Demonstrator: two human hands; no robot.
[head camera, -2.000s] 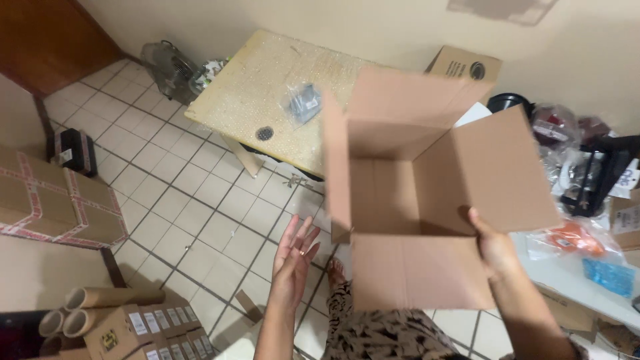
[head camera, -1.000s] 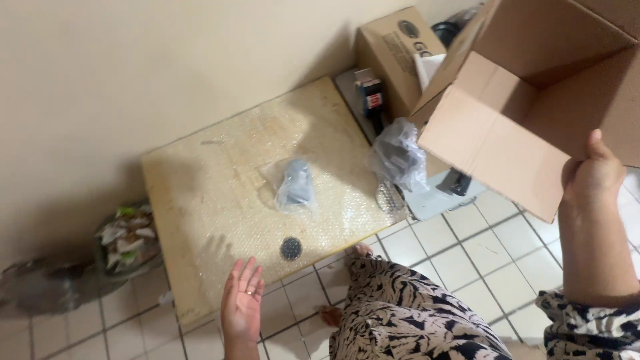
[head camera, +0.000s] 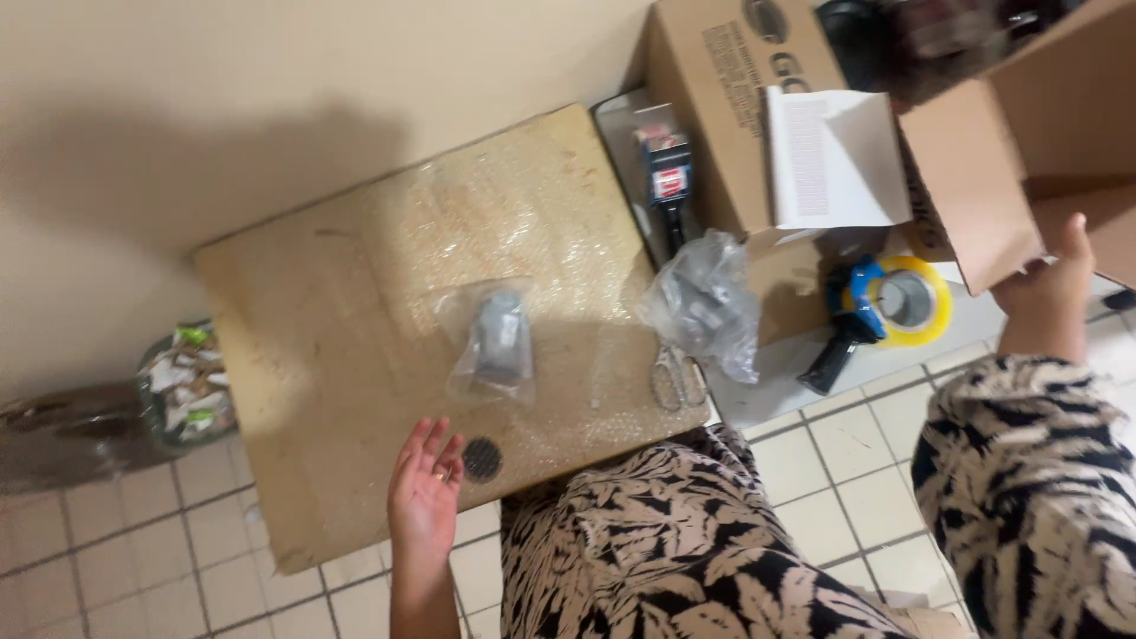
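My right hand (head camera: 1047, 284) grips the lower edge of an open cardboard box (head camera: 972, 177), which runs out of view at the upper right. My left hand (head camera: 429, 488), palm up with fingers apart and a ring on one finger, holds nothing near the table's front edge. Beside its fingertips lies a round dark mesh disc (head camera: 482, 460). A grey item in a clear plastic bag (head camera: 501, 342) rests on the table (head camera: 328, 355), whose top has bubble wrap on it. At the table's right corner are scissors (head camera: 679, 382) and a crumpled clear plastic bag (head camera: 706, 306).
On the grey side surface (head camera: 763, 399) are a tape dispenser with yellow-edged tape (head camera: 896, 297), another black-handled dispenser (head camera: 667, 182) and a printed cardboard box (head camera: 710, 115) with a white paper (head camera: 834, 164) on it. A bin of scraps (head camera: 188, 382) stands left of the table.
The view has swung toward the table. The open box, held in my right hand throughout, has moved from mid-view to the far right. My left hand is now beside the mesh disc.
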